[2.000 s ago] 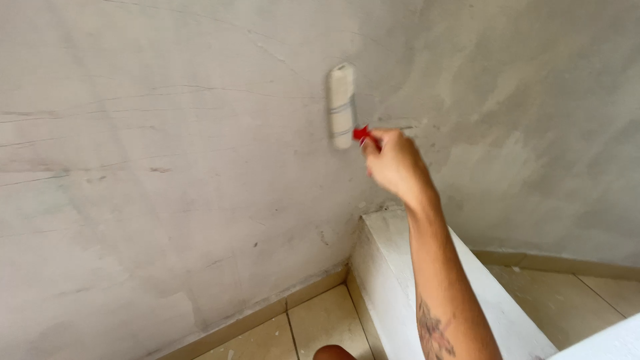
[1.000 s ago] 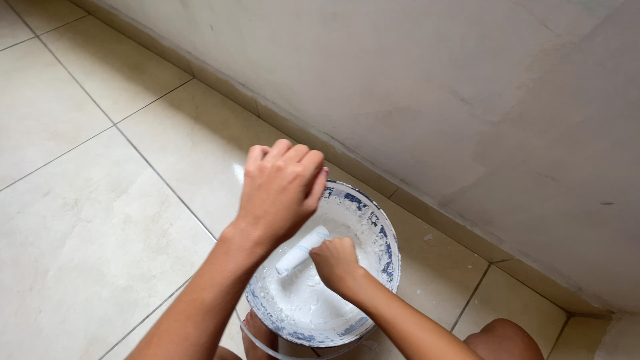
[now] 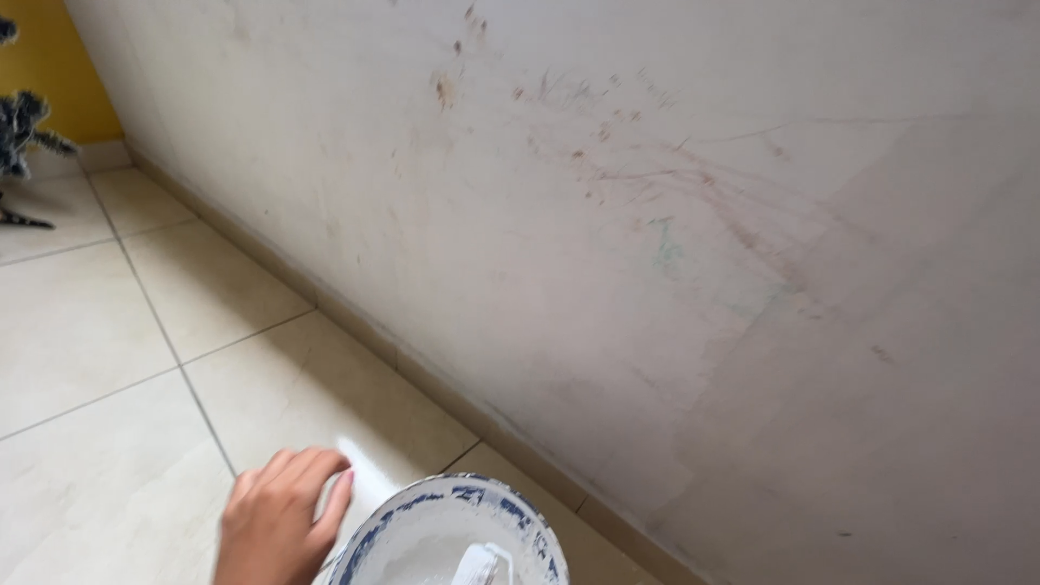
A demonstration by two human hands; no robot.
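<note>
At the bottom of the head view, a paint bucket (image 3: 540, 532) shows its round rim, flaked with white and dark blue. Inside it lies the white sleeve of a paint roller (image 3: 475, 565) with its wire frame, over whitish paint. The roller's handle is cut off by the lower edge. My left hand (image 3: 280, 512) is beside the bucket's left side, fingers bent and thumb apart, with nothing visible in it. My right hand is out of view.
A whitish wall (image 3: 487, 268) with brown, reddish and green marks rises behind the bucket. A beige skirting (image 3: 357, 337) runs along its foot above the tiled floor (image 3: 89, 325). A dark, frayed object (image 3: 20, 130) stands at the far left by a yellow wall (image 3: 49, 73).
The roller was against the wall two seconds ago, then in the bucket with my right hand on it. That hand has since left view. The view has swung toward the wall.
</note>
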